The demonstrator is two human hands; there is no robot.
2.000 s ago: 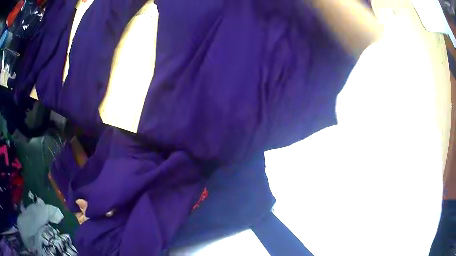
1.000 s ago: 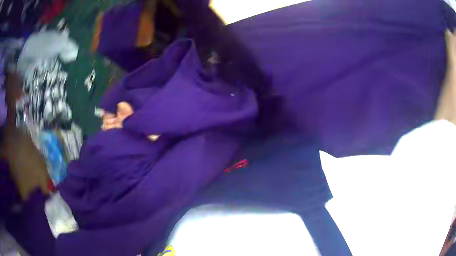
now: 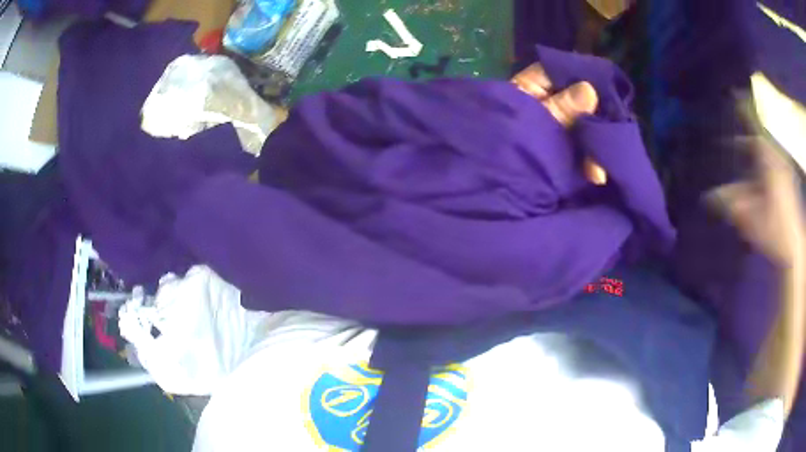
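Note:
A purple garment (image 3: 415,194) lies in loose folds across my front, stretching from the upper left to the centre right. My left hand (image 3: 570,101) is mostly hidden in it; only fingertips and a thumb show, closed on a fold of the cloth. My right hand (image 3: 751,203) is blurred at the right edge, beside darker purple cloth (image 3: 689,159). Whether it holds that cloth cannot be told.
Green floor (image 3: 477,35) shows at the top with white scraps (image 3: 398,35). A clear plastic bag (image 3: 208,97) and a blue-and-white packet (image 3: 283,31) lie upper left. A white frame (image 3: 78,318) stands lower left. A blue apron (image 3: 548,327) covers my white top.
The view has swung left, so the garment and my left hand appear further right. The left hand still holds the cloth. My right hand has come into view at the right.

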